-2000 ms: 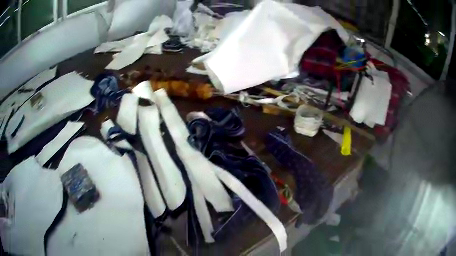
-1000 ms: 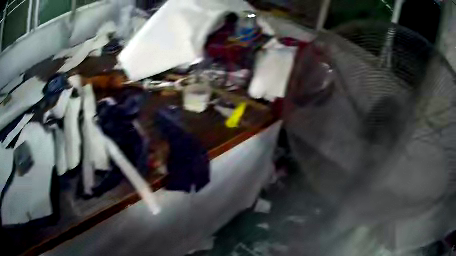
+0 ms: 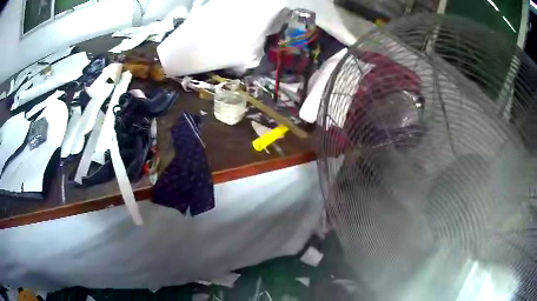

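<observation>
Neither of my hands is in the picture. Long white-topped strips (image 3: 94, 129) lie on the table's left part, and one narrow strip (image 3: 122, 176) hangs over the front edge. Dark navy fabric (image 3: 138, 126) is bunched beside them. A dark patterned navy piece (image 3: 187, 167) lies at the edge and hangs over it. White-topped cut panels (image 3: 44, 156) lie at the far left, with a dark fabric weight (image 3: 38, 133) on one. A yellow object (image 3: 270, 137) and a whitish container (image 3: 229, 106) stand or lie near the right corner.
A large wire-caged fan (image 3: 436, 153) fills the right side. The table's red-brown edge (image 3: 253, 170) runs across, with white sheeting (image 3: 235, 229) below. A big white sheet (image 3: 221, 41) covers clutter at the back. Paper scraps (image 3: 311, 256) lie on the green floor.
The view has swung right and the table items now sit further left and smaller. The fan fills more of the picture. No hand has appeared.
</observation>
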